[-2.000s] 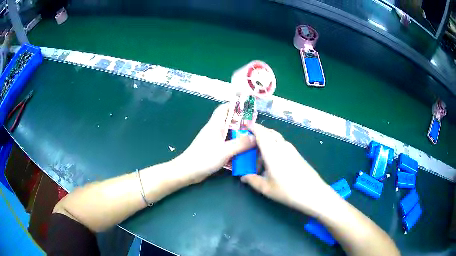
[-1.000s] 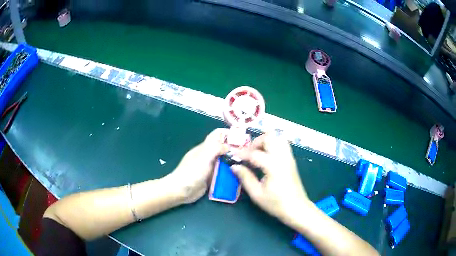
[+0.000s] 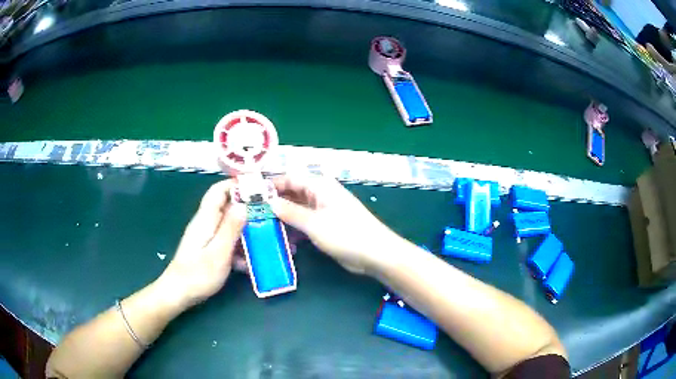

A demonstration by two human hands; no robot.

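A pink handheld fan [image 3: 246,142] with red spokes is held upright between my hands, its head over the white strip. A blue battery pack [image 3: 268,255] lies seated in its open handle. A small green circuit board [image 3: 259,211] shows at the neck, above the battery. My left hand [image 3: 211,240] grips the left side of the neck and handle. My right hand [image 3: 315,215] grips the right side at the neck, fingertips by the board. The fingers behind the handle are mostly hidden.
Loose blue battery packs [image 3: 467,245] lie on the dark green tabletop at right; another [image 3: 406,323] is beside my right forearm. Fans with batteries lie on the green belt [image 3: 319,96], beyond the worn white strip [image 3: 385,169]. A brown carton [image 3: 654,222] stands at the right edge.
The battery has gone from my fingers into the fan's handle. My right hand has moved from the battery to the neck, uncovering the board. The view has turned right.
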